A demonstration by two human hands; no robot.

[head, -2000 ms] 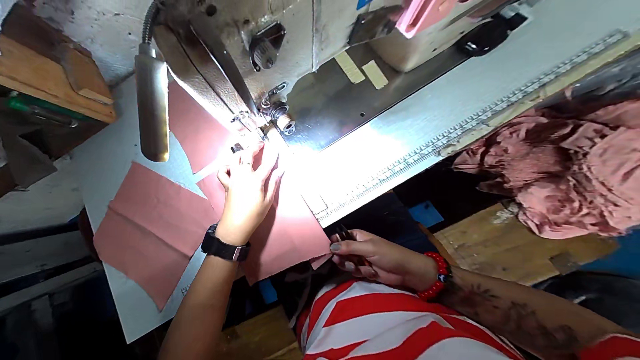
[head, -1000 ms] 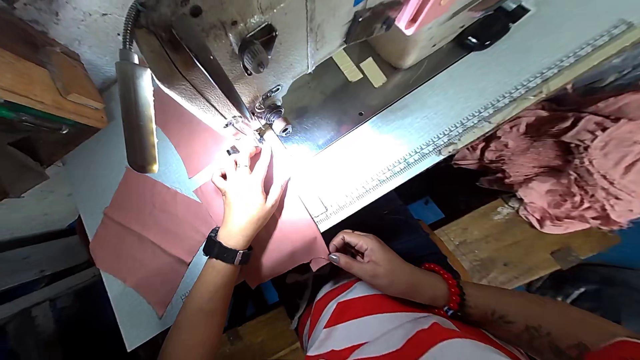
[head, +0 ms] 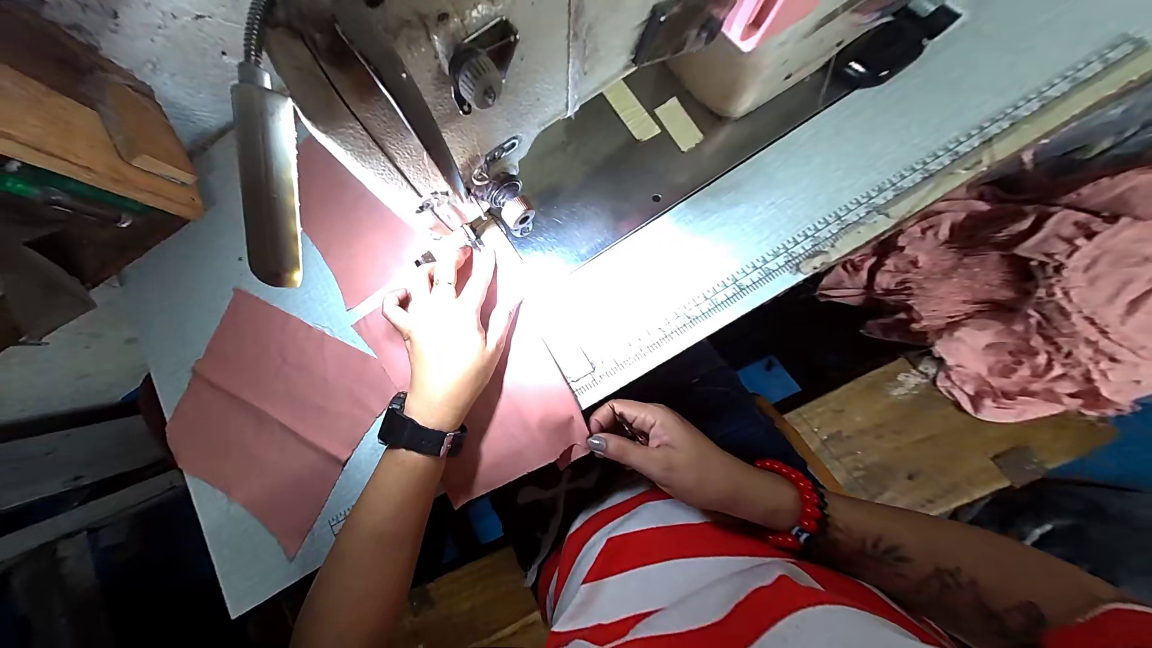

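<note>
A pink fabric panel (head: pixel 531 396) lies on the sewing machine bed, its upper end at the brightly lit presser foot (head: pixel 472 234). My left hand (head: pixel 450 333), with a black watch at the wrist, rests flat on the panel just below the foot, fingers spread. At the panel's lower right corner, my right hand (head: pixel 648 441) pinches the fabric edge between thumb and forefinger; a small dark metal tool, partly hidden, sits in its palm. Two more pink pieces, one at left (head: pixel 279 405) and one behind the left hand (head: pixel 351 225), lie on the pale table.
The sewing machine head (head: pixel 531 54) stands above the hands, with a gooseneck lamp (head: pixel 270 180) at its left. A printed measuring scale (head: pixel 810 234) runs along the table's front edge. Crumpled pink fabric (head: pixel 1017 297) is heaped at right, and a wooden box (head: pixel 90 135) stands at far left.
The right hand lets go of the panel's corner area less clearly one second ago, with a thread at its fingertips; now its thumb and forefinger are at the fabric edge. The left hand stays near the foot.
</note>
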